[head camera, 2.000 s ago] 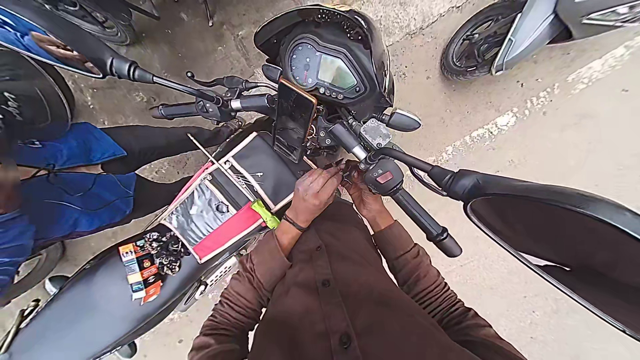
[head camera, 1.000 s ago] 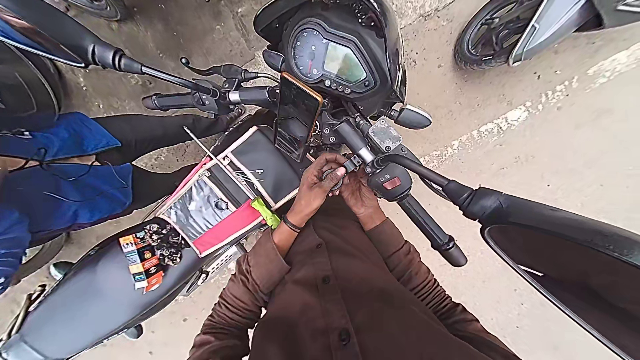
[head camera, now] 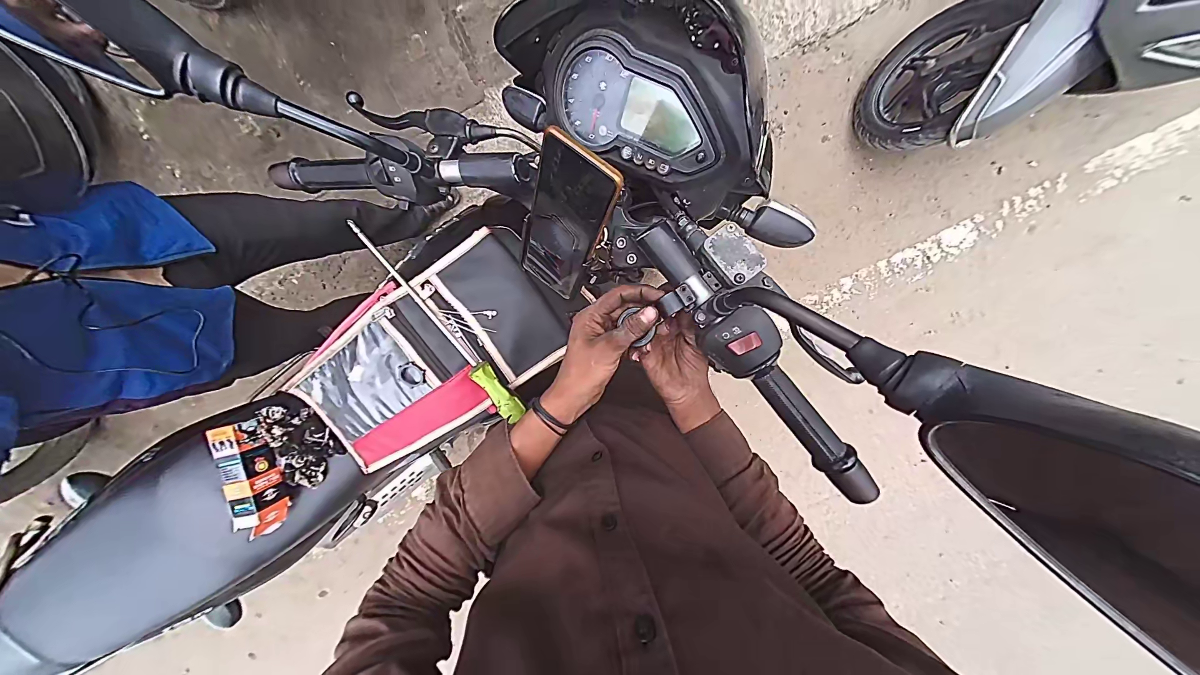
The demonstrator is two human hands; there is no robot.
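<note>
My left hand (head camera: 600,345) holds a small, dark round part (head camera: 637,324) between thumb and fingers, close to the motorcycle handlebar. Right beside it, my right hand (head camera: 677,366) has its fingers raised under a black clamp (head camera: 677,300) on the bar; whether it grips anything is hidden. The switch housing with a red switch (head camera: 745,344) and the rubber grip (head camera: 808,422) lie just right of my hands. A phone in an orange-edged case (head camera: 572,211) is mounted to their upper left, below the instrument cluster (head camera: 630,105).
A black and red tank cover (head camera: 427,412) bears cables and a green tied cloth (head camera: 497,392). Small colourful packets (head camera: 246,478) and dark parts (head camera: 300,445) lie on the seat (head camera: 131,553). Mirrors flank the handlebar. A person in blue stands left; another motorcycle's wheel (head camera: 937,75) is upper right.
My left hand has drawn slightly apart from my right hand since the earliest frame, and the round part now shows in its fingers.
</note>
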